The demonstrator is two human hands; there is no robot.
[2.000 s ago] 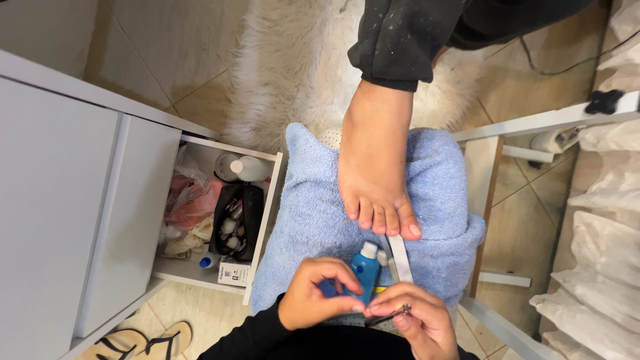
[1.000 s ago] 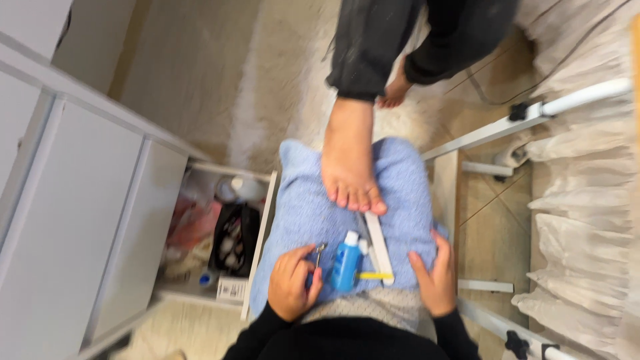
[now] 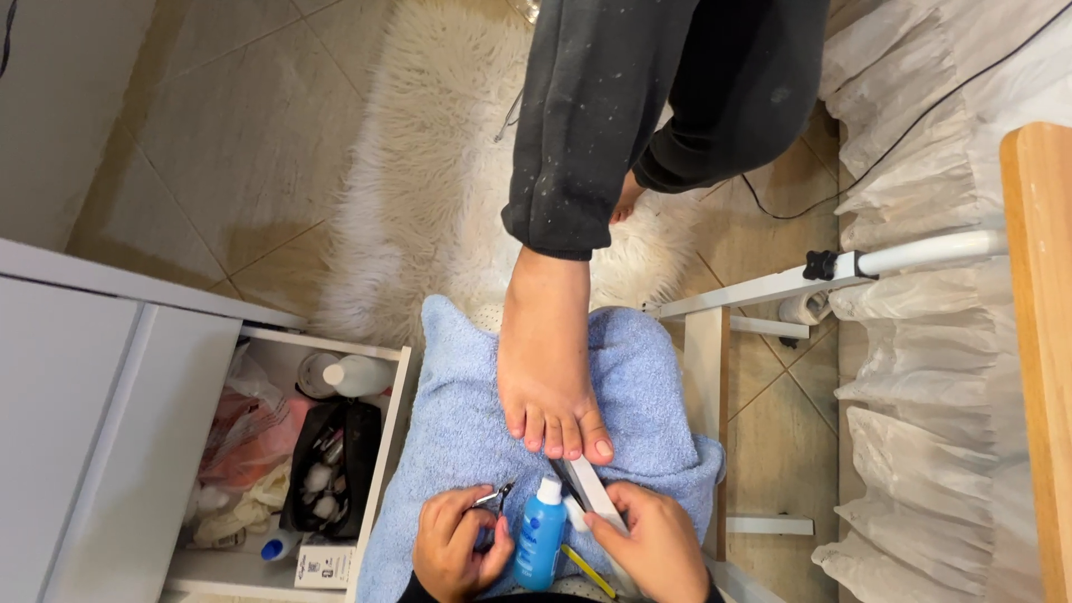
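Observation:
Another person's bare foot (image 3: 548,360) rests on a light blue towel (image 3: 456,402), toes toward me. My left hand (image 3: 463,540) holds small metal cuticle nippers (image 3: 501,496), jaws pointing up. My right hand (image 3: 653,536) has its thumb and fingers closed on a white nail file (image 3: 596,490), whose far end lies near the big toe. A dark slender tool (image 3: 568,484) lies alongside the file. Between my hands is a blue bottle with a white cap (image 3: 538,536). A yellow stick (image 3: 588,571) lies right of the bottle, and a small white item (image 3: 576,512) is partly hidden beside it.
At left, an open drawer (image 3: 405,394) holds a black pouch (image 3: 360,461), a white bottle (image 3: 360,375), plastic bags and a small box. A white metal frame (image 3: 754,289) stands at right, by a ruffled white curtain (image 3: 904,469) and a wooden edge (image 3: 1038,352). A shaggy rug (image 3: 419,167) covers floor beyond.
My right hand has moved from the towel's right side to the white file and taken hold of it. The nippers, between my hands two seconds ago, remain in my left hand since the later earlier frame.

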